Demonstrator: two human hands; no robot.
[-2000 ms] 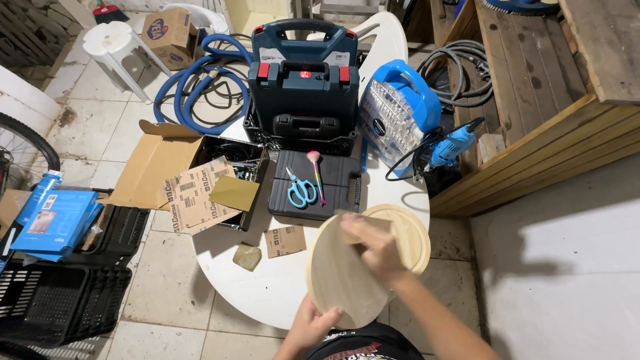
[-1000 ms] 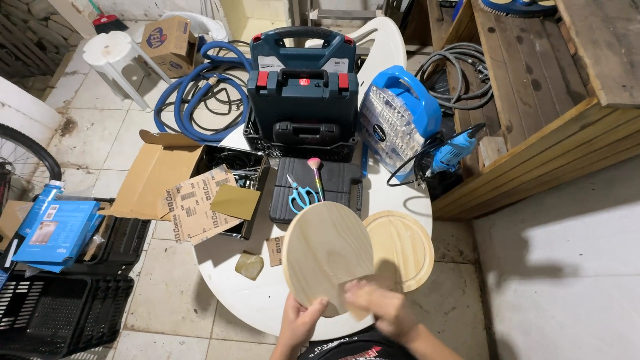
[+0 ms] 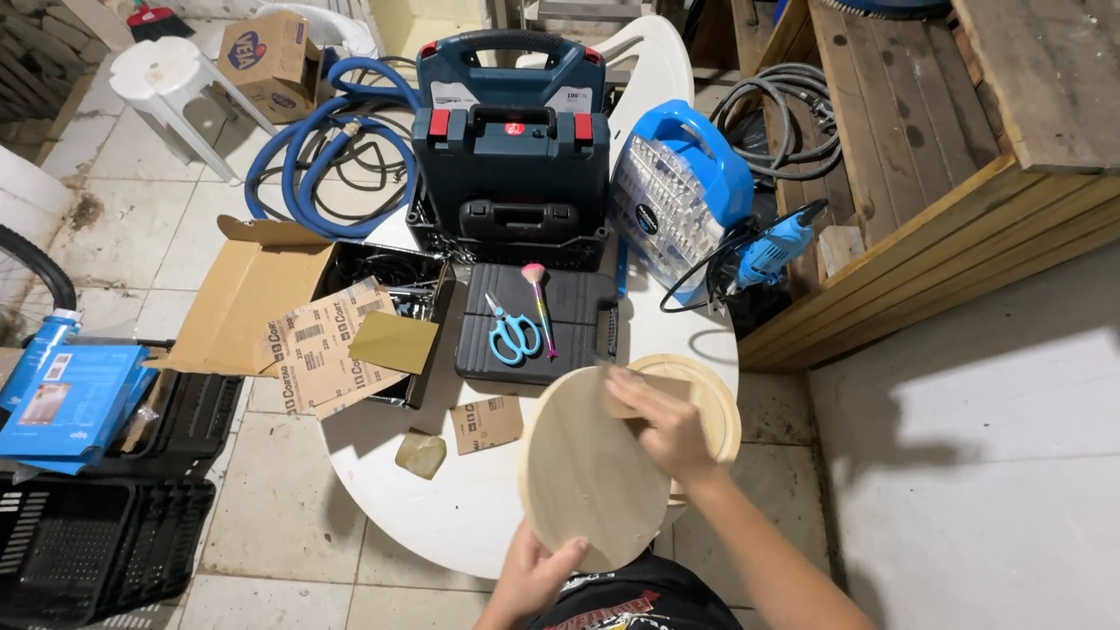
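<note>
A round wooden board (image 3: 595, 472) is tilted above the white table, its lower edge held in my left hand (image 3: 542, 569). My right hand (image 3: 661, 420) presses a piece of sandpaper (image 3: 669, 389) against the board's upper right edge. Behind that hand, a second round wooden board with a grooved rim (image 3: 724, 411) is partly hidden. Left of the boards lie a small piece of sandpaper, backing up (image 3: 486, 424), and a worn, folded piece (image 3: 421, 453). Larger sandpaper sheets (image 3: 337, 350) rest over an open cardboard box.
Scissors (image 3: 514, 332) and a makeup-style brush (image 3: 542, 306) lie on a black case (image 3: 477, 350). Behind stand dark tool cases (image 3: 512, 166), a blue accessory case (image 3: 678, 192) and a blue rotary tool (image 3: 770, 249). A wooden shelf unit (image 3: 892, 262) borders the right side.
My right hand has moved from the board's lower right part up to its upper right edge. The held board is now tilted more and covers more of the grooved board.
</note>
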